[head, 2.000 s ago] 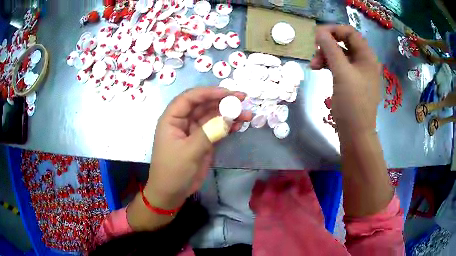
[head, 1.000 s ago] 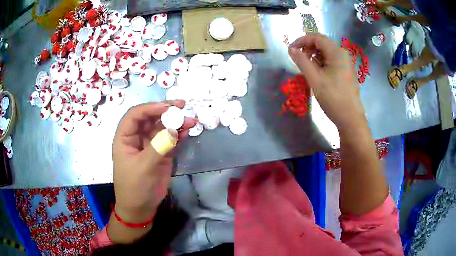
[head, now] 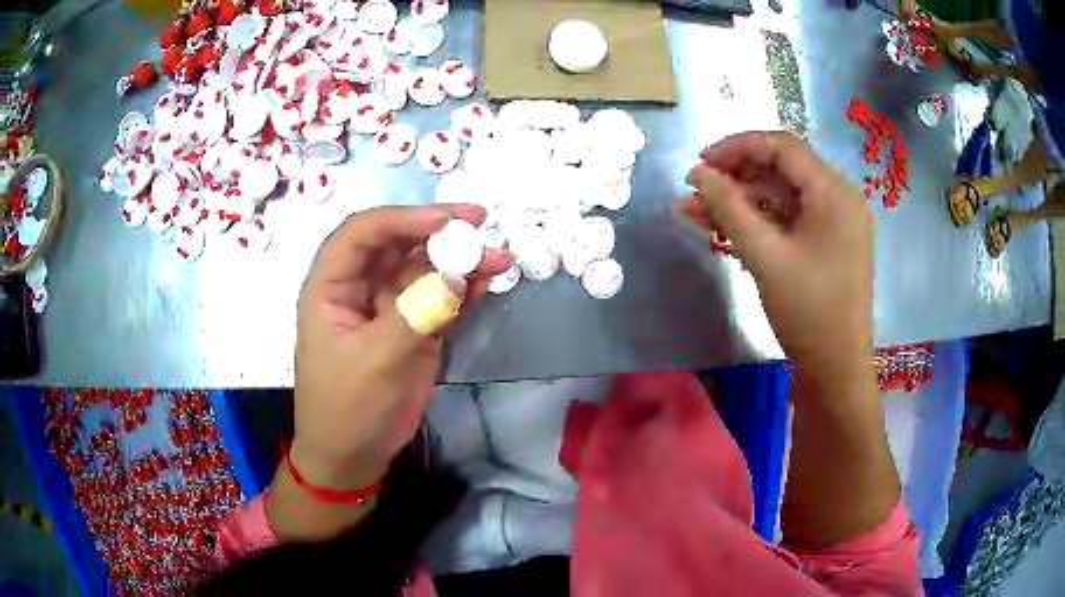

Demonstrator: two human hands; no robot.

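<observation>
My left hand (head: 380, 321), with a pale yellow wrap on the thumb, holds a blank white disc (head: 456, 247) between its fingertips. My right hand (head: 788, 233) is over the small red pieces (head: 721, 243), fingers curled and thumb against the fingertips; whether it holds a stick or a red piece cannot be told. Blank white discs (head: 543, 175) lie heaped ahead between my hands. Glued discs with red marks (head: 251, 117) form a large heap at the left. A round white glue dish (head: 578, 46) sits on the cardboard pad (head: 502, 53).
Red figures (head: 193, 47) lie behind the left heap. A tan ring (head: 49, 216) holds discs at the left edge. More red pieces (head: 884, 152) lie at right. Blue crates (head: 239, 437) stand below the table edge. Another person's feet (head: 993, 216) show at far right.
The view shifted left, then partly back. My right hand has moved from beside the cardboard pad down to the red pieces, now largely covering them. My left hand still holds the disc.
</observation>
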